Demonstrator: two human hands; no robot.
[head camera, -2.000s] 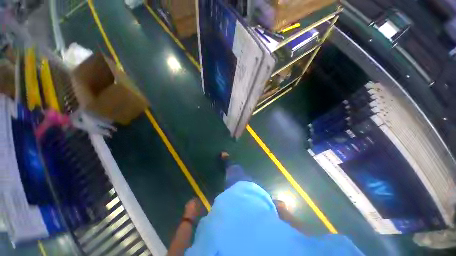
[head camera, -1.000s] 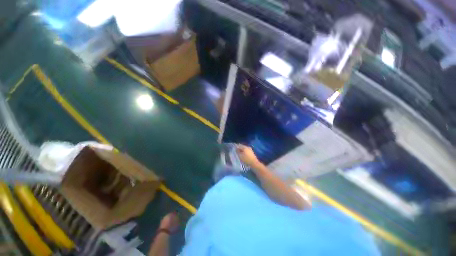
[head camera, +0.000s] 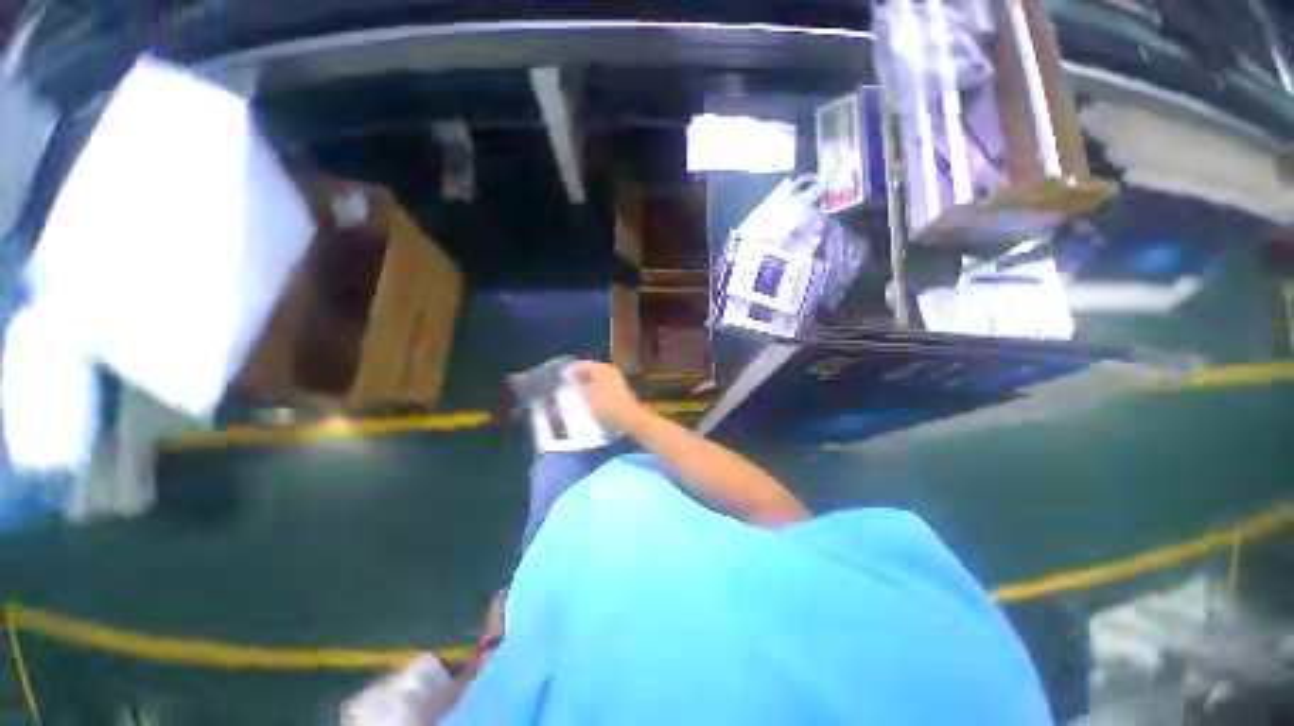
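Note:
My right hand is shut on an accessory pack, a clear bag with white printed paper and a dark square, in front of my body. My left hand is low beside my shirt, small, dark and partly hidden; its fingers cannot be made out. More accessory packs lie in a pile on the surface ahead, right of my right hand.
An open brown carton stands ahead left, beside a bright white stack. Smaller brown boxes stand ahead. A dark blue TV carton leans at right. Yellow lines cross the green floor.
The view has turned right towards the line. The pack in my right hand now shows more clearly. The open carton by the rollers has left the view; the pile of packs shows clearly.

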